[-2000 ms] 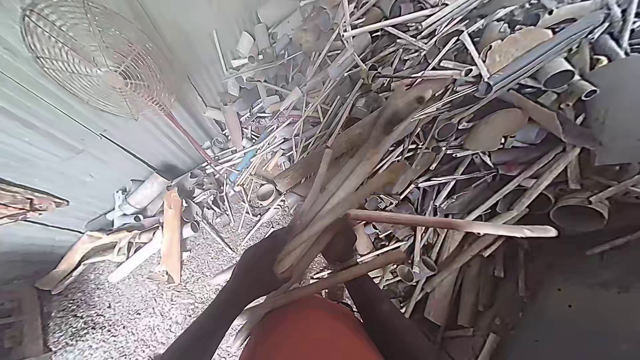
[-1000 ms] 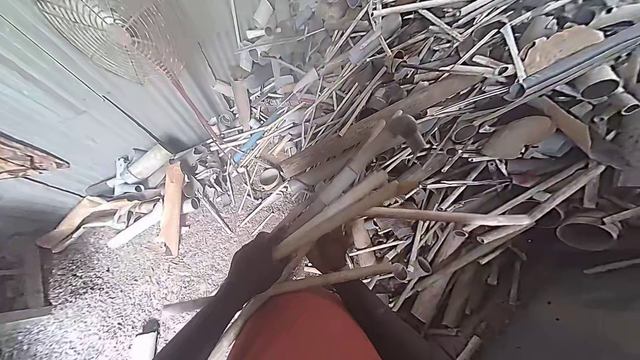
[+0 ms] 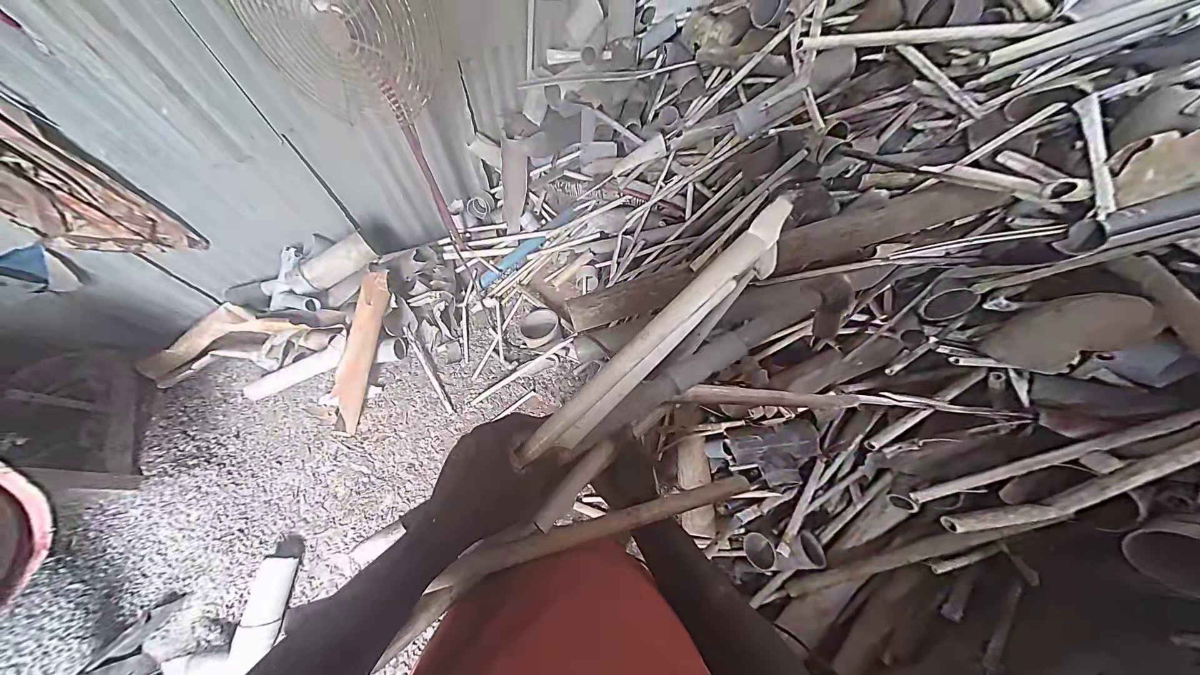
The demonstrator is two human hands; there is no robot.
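My left hand (image 3: 492, 473) is closed around the near end of a bundle of long, dusty plastic pipe pieces (image 3: 647, 356), which point up and to the right. My right hand (image 3: 626, 480) grips the same bundle from its right side, its fingers partly hidden by the pieces. Below the hands, a brownish pipe (image 3: 647, 511) lies slantwise across the front of my red clothing. A reddish-brown strip (image 3: 778, 397) sticks out to the right, just beyond my right hand. Whether a hand holds it is unclear.
A large heap of pipes and scraps (image 3: 937, 309) fills the right side. A wire fan guard (image 3: 342, 47) on a stand is by the corrugated metal wall (image 3: 178, 103). An orange-brown board piece (image 3: 361, 352) and a white pipe (image 3: 265, 595) lie on the chip-covered ground (image 3: 309, 459).
The bundle has shifted in my hands, and its light-coloured pieces now lie closer together, pointing to the upper right. Both hands stay on it.
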